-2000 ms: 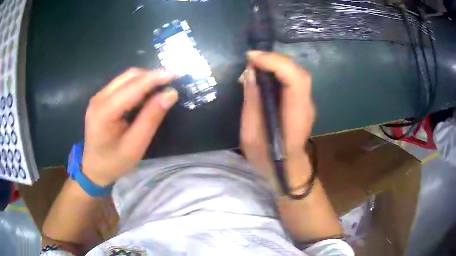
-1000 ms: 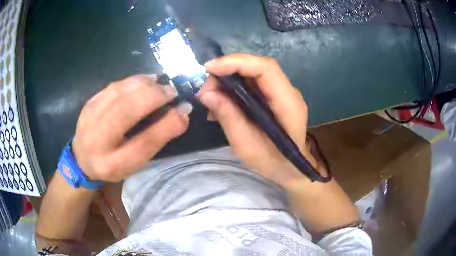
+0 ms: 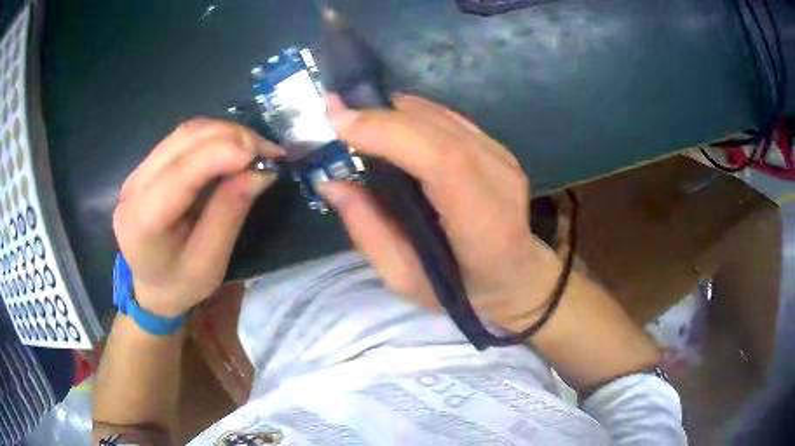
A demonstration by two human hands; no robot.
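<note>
The blue circuit board [image 3: 301,113] with a large silver area lies on the dark green bench in front of me. My left hand [image 3: 196,205] is at its lower left, thumb and forefinger pinching a small dark round part [image 3: 261,165] beside the board. My right hand [image 3: 436,196] is over the board's right side and holds the black soldering iron [image 3: 418,209]; its blurred tip points away, beyond the hand. The right fingers are at the board's right edge; whether they grip it I cannot tell.
A white sheet stack [image 3: 39,279] with rows of black rings stands at the left. Black cables [image 3: 767,78] hang at the far right. The edge of the dark mat [image 3: 492,6] shows at the top. Brown cardboard [image 3: 680,226] is below the bench.
My left hand has drawn back slightly left from the board with the small part. The iron's tip has swung up and away from the board. The view has shifted, so less of the mat shows.
</note>
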